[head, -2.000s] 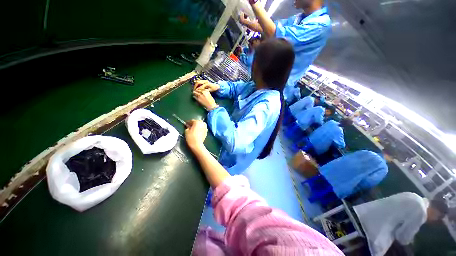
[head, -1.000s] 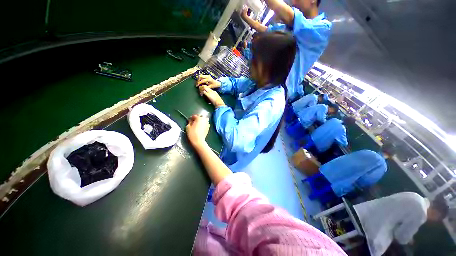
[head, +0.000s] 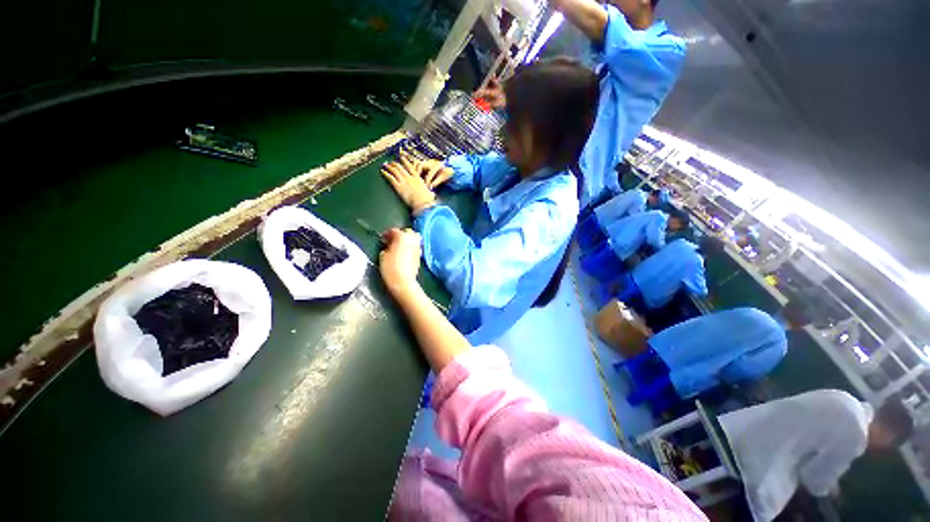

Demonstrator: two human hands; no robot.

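A larger white bag with a rolled rim (head: 114, 352) stands on the dark green bench at the left, with small black parts (head: 189, 326) heaped inside. A narrower white bag (head: 280, 267) stands to its right, holding black parts (head: 318, 259) with a pale bit. My right hand (head: 401, 257), bare with a pink sleeve, rests on the bench right of the bags, fingers curled. A thin dark stick (head: 370, 227) lies at its fingertips; whether the fingers grip it is unclear. My left hand is not in view.
Beyond a strip of worn whitish tape (head: 229, 217), the green belt carries a phone unit (head: 219, 146) and several others farther off. A neighbour in blue (head: 495, 235) works close on the right, hands on the bench. Another person in blue (head: 627, 92) stands behind, beside a rack (head: 454, 131).
The phone unit on the belt has moved slightly left. The neighbour's hands have shifted and the standing person's arms have moved. My right hand stays in nearly the same place beside the stick.
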